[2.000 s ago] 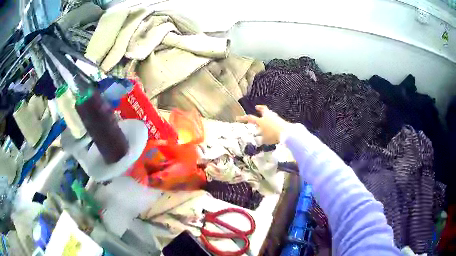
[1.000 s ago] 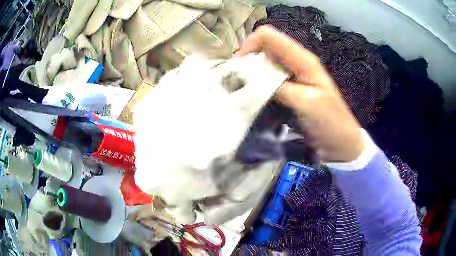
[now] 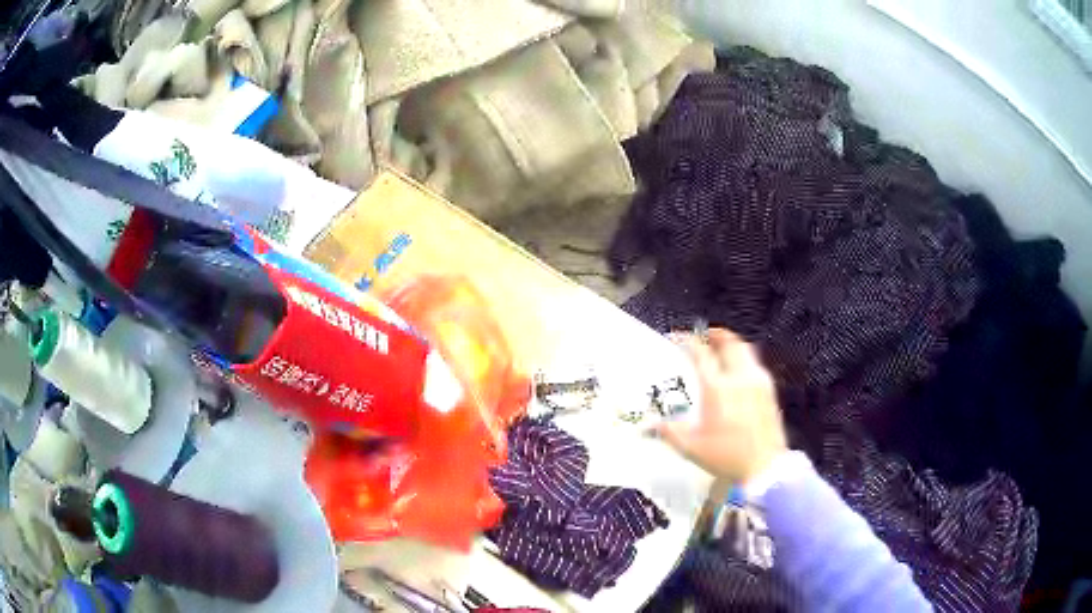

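My right hand [image 3: 733, 413] is over the right part of the white table [image 3: 599, 353], blurred, with thumb and fingers apart and no cloth visible in it. A small striped dark cloth piece [image 3: 563, 509] lies crumpled on the table, left of and below my hand. An orange-red plastic bag [image 3: 413, 479] lies left of that piece. Small dark marks or scraps [image 3: 565, 393] show on the table left of my fingers; I cannot tell which. My left hand is out of the picture.
Dark striped cloth [image 3: 802, 228] is heaped at the right. Beige cut pieces [image 3: 515, 120] are piled behind the table. A red box [image 3: 341, 371] and a flat tan carton [image 3: 407, 240] stand at the left, near a dark purple thread cone [image 3: 198, 539].
The pale cloth bundle with dark parts, held in my right hand a second ago, is out of sight. My hand is lower and the table beneath shows. The view has shifted.
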